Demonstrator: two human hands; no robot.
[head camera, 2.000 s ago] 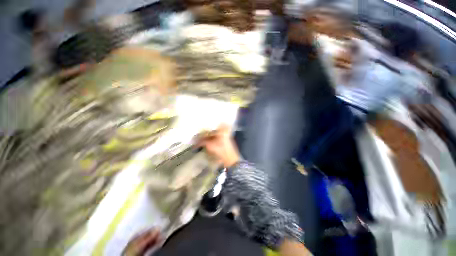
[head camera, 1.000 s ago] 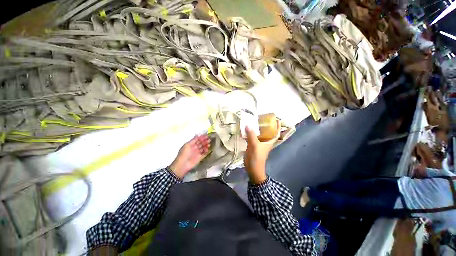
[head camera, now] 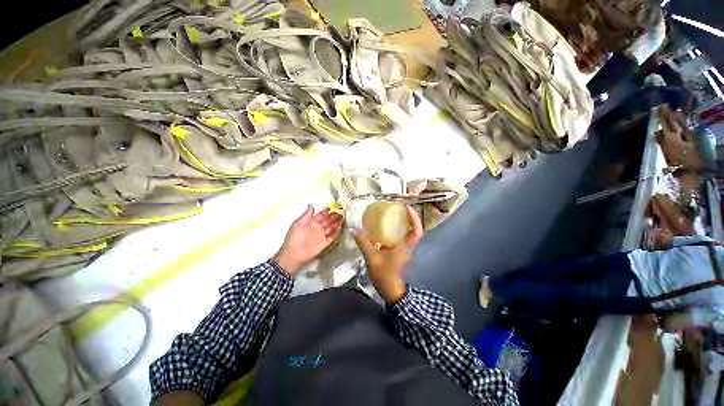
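My right hand (head camera: pixel 389 252) holds a round amber-tan lump (head camera: pixel 386 224), gripped between the thumb and fingers. My left hand (head camera: pixel 308 239) is open, palm up, with its fingers apart, just left of the lump and not touching it. A beige handbag (head camera: pixel 437 208) with thin straps lies at the table's edge behind and under my hands. My hands hide part of it.
A long row of heaped beige bags (head camera: pixel 222 143) with yellow edges lies along the far side of the white table (head camera: pixel 238 216). Another heap (head camera: pixel 508 95) is beyond. A grey bag (head camera: pixel 32 341) is at lower left. A person (head camera: pixel 587 277) stands across the aisle at right.
My right hand has moved left and slightly down with the lump, which now shows its round face. My left hand stays open, turned more palm up. A white part beside the lump is less visible.
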